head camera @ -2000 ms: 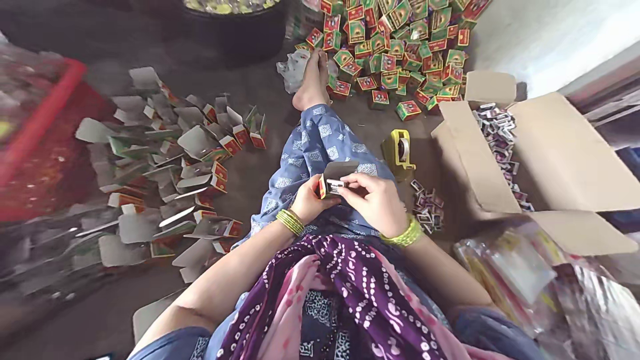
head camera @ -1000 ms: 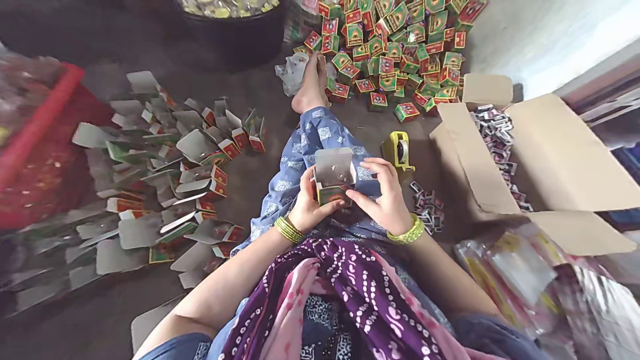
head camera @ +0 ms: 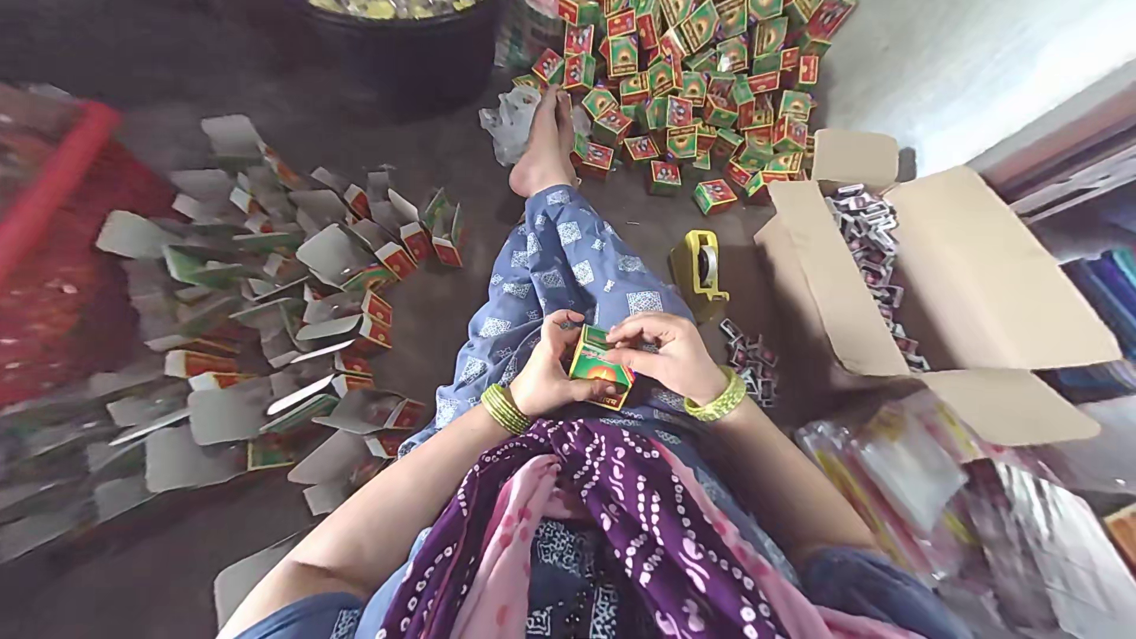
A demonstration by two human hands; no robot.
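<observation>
Over my lap, my left hand [head camera: 555, 373] grips a small green, red and yellow printed cardboard box [head camera: 600, 371] from its left side, the thumb across its face. My right hand [head camera: 667, 353] has its fingers on the upper right part of the same box, near its top edge. The box looks closed at the top. To the right of my legs lie a yellow tape dispenser [head camera: 701, 266] and a small heap of little dark and white packed items [head camera: 753, 364].
Many open-flapped small boxes [head camera: 333, 253] stand on the floor at left, beside a red container [head camera: 80, 177]. A pile of closed boxes [head camera: 683, 111] lies beyond my foot, near a black tub [head camera: 404, 53]. An open carton [head camera: 958, 275] of small items and plastic packets [head camera: 914, 444] are at right.
The grey inner flap that stood up from the box one second ago is now folded down, and the box's printed face shows. My right hand has moved onto its top part.
</observation>
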